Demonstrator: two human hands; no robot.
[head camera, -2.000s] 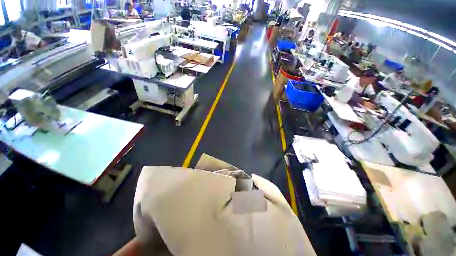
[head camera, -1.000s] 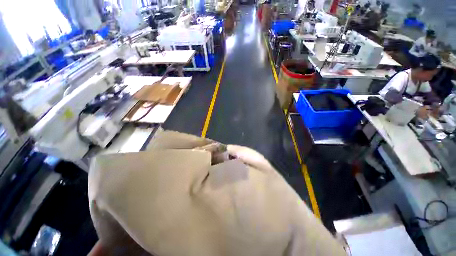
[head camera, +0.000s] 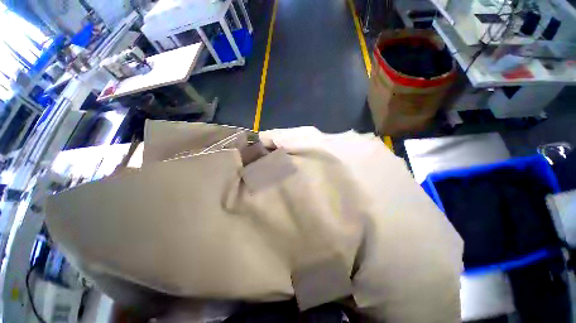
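Observation:
A stack of floppy beige cut panels (head camera: 189, 221) is held up in front of my body and fills the lower middle of the view. Its layers show at the folded back edge. A small greyish-beige tab (head camera: 270, 170) lies at the notch near the top, and another tab (head camera: 322, 281) shows near the bottom edge. A dark, blurred shape under the lower left edge may be part of my left arm. Both of my hands are hidden, so their grip cannot be seen.
A grey aisle (head camera: 314, 76) with yellow lines runs ahead. On the right stand a brown bin with a red rim (head camera: 383, 68), a blue crate (head camera: 431, 189) holding dark material, and a white machine table (head camera: 480, 79). On the left are a sewing table (head camera: 161, 68) and white machines.
The view has moved forward along the aisle and tilted down. The brown bin and blue crate are nearer. The panels fill more of the view, and the lower tab now shows.

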